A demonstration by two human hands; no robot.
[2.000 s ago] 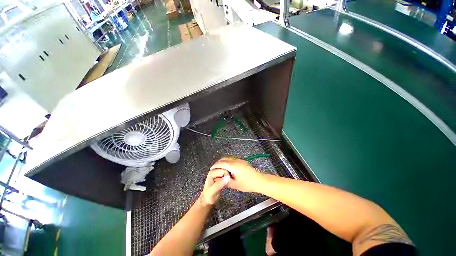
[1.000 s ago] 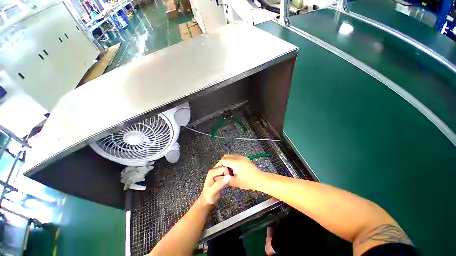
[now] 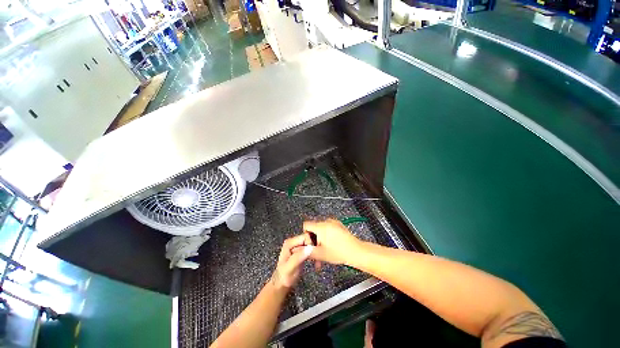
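Observation:
My left hand (image 3: 292,259) and my right hand (image 3: 330,242) are clasped together above the mesh tray (image 3: 238,275), fingers curled. A small dark spot shows between them; no tool is visible in either hand. Green-handled cutters (image 3: 296,183) lie on the mesh toward the back, handles spread. Another green handle (image 3: 353,220) lies just beyond my right hand, its other parts hidden by the hand and forearm. Tiny shiny bits cover the mesh.
A white fan (image 3: 185,198) lies at the left inside the metal hood (image 3: 224,109), with a crumpled whitish bundle (image 3: 187,250) below it. A thin pale rod or cable (image 3: 326,198) crosses the mesh. The green conveyor belt (image 3: 476,177) curves along the right.
The view has tilted slightly, so the hood and tray sit lower. My hands stay clasped, their fingers shifted slightly. The cutters have not moved on the mesh.

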